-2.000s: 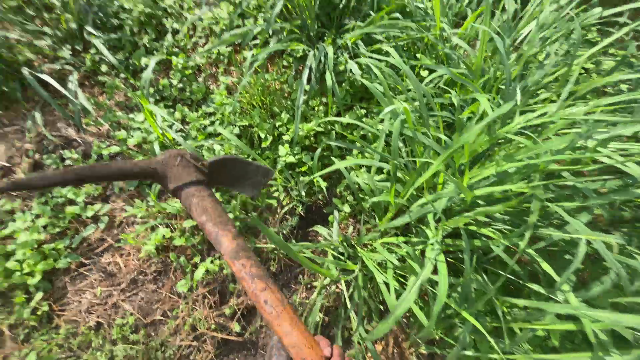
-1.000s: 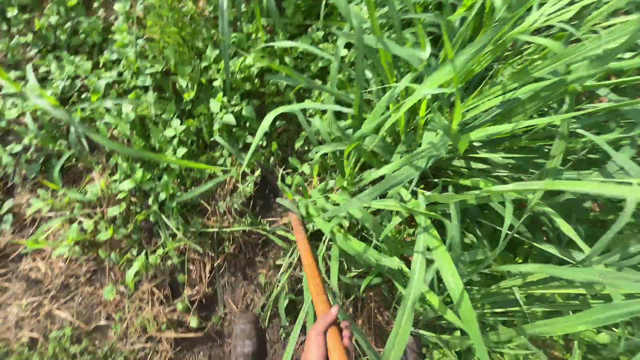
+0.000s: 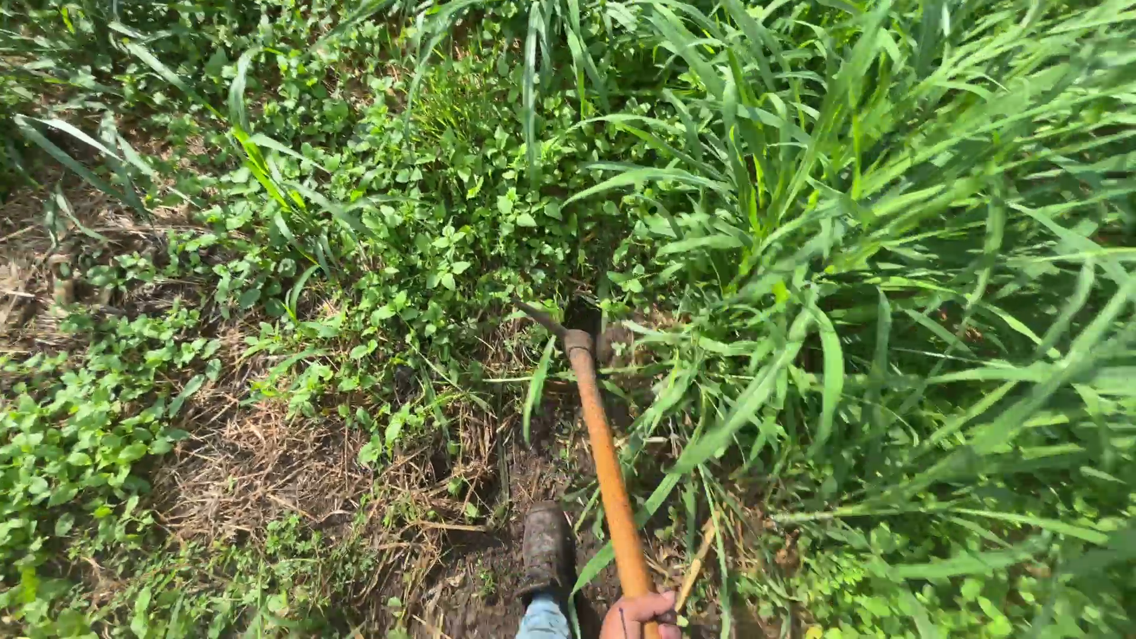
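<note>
My left hand (image 3: 637, 618), at the bottom edge, is closed round the orange-brown wooden handle of a pick mattock (image 3: 611, 470). The thumb lies across the handle, and fingertips show on its right side. The handle runs up and slightly left to the dark metal head (image 3: 579, 341), which is down at the ground beside a small dark hole (image 3: 583, 312). One narrow end of the head points up and left; the other end cannot be made out. My right hand is not in view.
A muddy boot (image 3: 548, 543) stands on dark soil (image 3: 470, 577) left of the handle. Tall grass (image 3: 887, 355) fills the right side. Low leafy weeds (image 3: 444, 248) cover the middle and upper left, with dry straw (image 3: 266, 461) at the lower left.
The mattock head, raised at the left two seconds ago, is now down at the ground near the middle. My left hand and the boot show more fully than two seconds ago.
</note>
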